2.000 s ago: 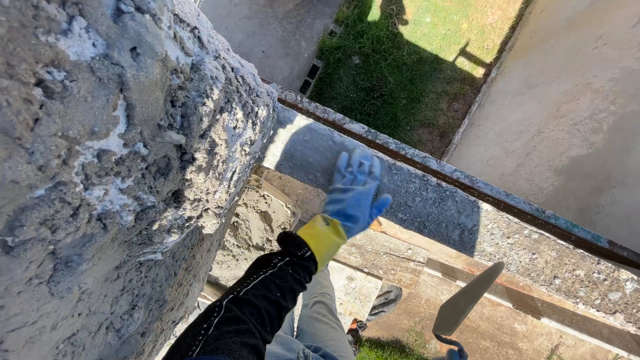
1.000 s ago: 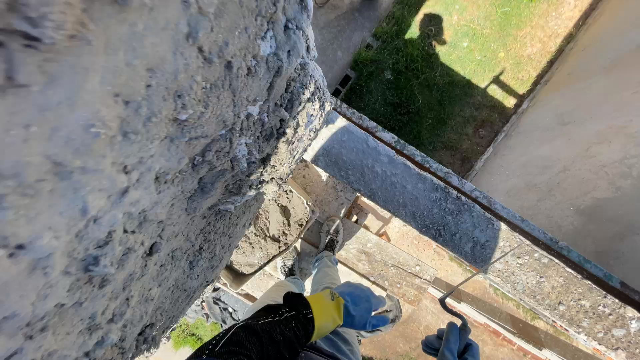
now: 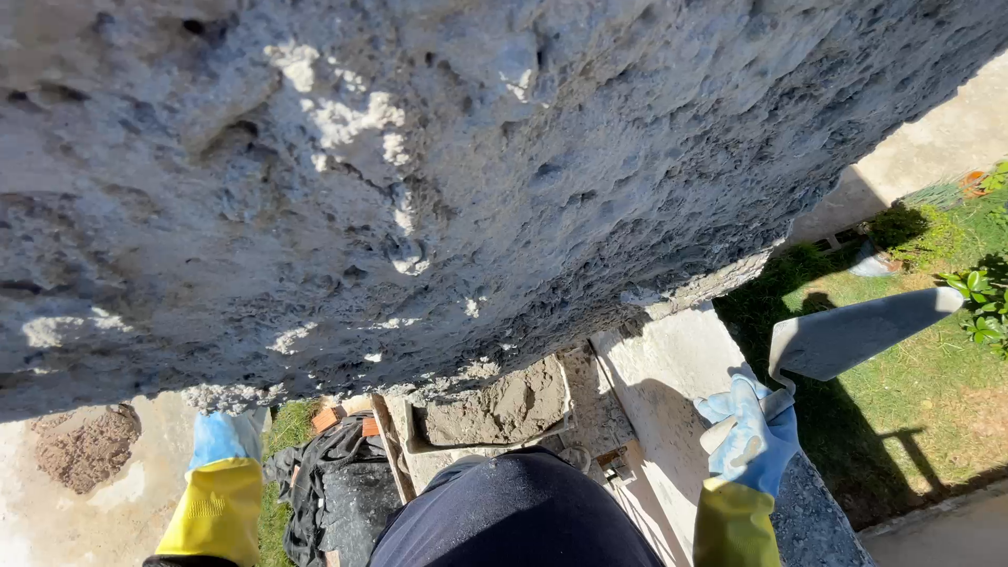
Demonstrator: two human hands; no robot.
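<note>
My right hand (image 3: pixel 744 433), in a blue and yellow rubber glove, grips the handle of a masonry trowel (image 3: pixel 858 331). Its bare-looking metal blade points to the upper right, over the grass. My left hand (image 3: pixel 226 441), gloved alike, is at the lower edge of a rough mortar-covered wall (image 3: pixel 441 197); its fingertips are hidden there, so whether it holds anything cannot be told. Between my hands, below the wall, lies a mortar tub (image 3: pixel 412 429) filled with wet grey mortar (image 3: pixel 504 405).
A concrete ledge (image 3: pixel 657 378) runs beside the tub toward the lower right. Black sheeting (image 3: pixel 346 488) and pieces of brick (image 3: pixel 324 419) lie lower left, near a heap of sand or mortar (image 3: pixel 88 447). Grass (image 3: pixel 937 378) lies far below at the right.
The view has turned strongly toward the wall. My left hand, earlier over the ledge and then lower down, is now at the wall's bottom edge. The trowel is now raised beside the wall.
</note>
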